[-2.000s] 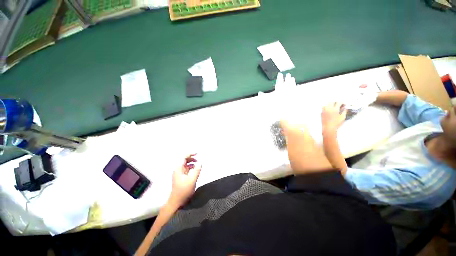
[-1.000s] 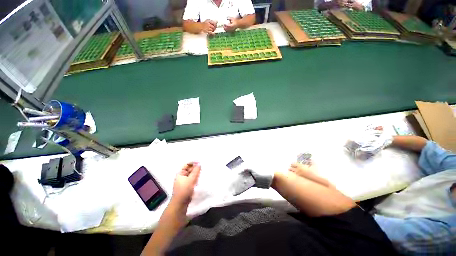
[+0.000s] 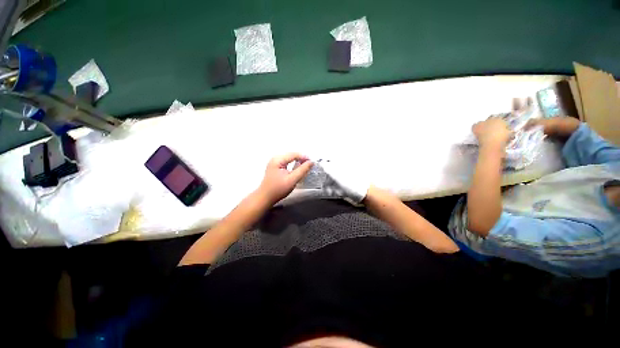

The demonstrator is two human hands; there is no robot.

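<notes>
A small pale grey, flat piece [image 3: 313,177], possibly a bubble bag, is between my hands, low over the bench's near edge. My bare left hand [image 3: 282,178] pinches its left side with thumb and fingers. My right hand [image 3: 345,189], in a whitish-grey glove, holds its right side; its fingers are blurred against the white bench. Whether a dark module is in or behind the piece cannot be told. Dark flat modules lie on the green belt beside textured white bags, one module [image 3: 340,56] by a bag [image 3: 359,42], another [image 3: 222,71] by a bag [image 3: 255,49].
A phone [image 3: 176,175] lies left on the white bench [image 3: 401,129]. Further left are stacked black parts [image 3: 49,162], a white sheet [image 3: 92,219] and a blue tool cup [image 3: 35,69]. At right a neighbour's hands [image 3: 493,132] handle clear plastic near cardboard [image 3: 598,102].
My right hand has come from the belt's edge to my left hand, and both now meet at the pale piece. The dark piece seen on the bench a second ago no longer shows there. The view has tilted down.
</notes>
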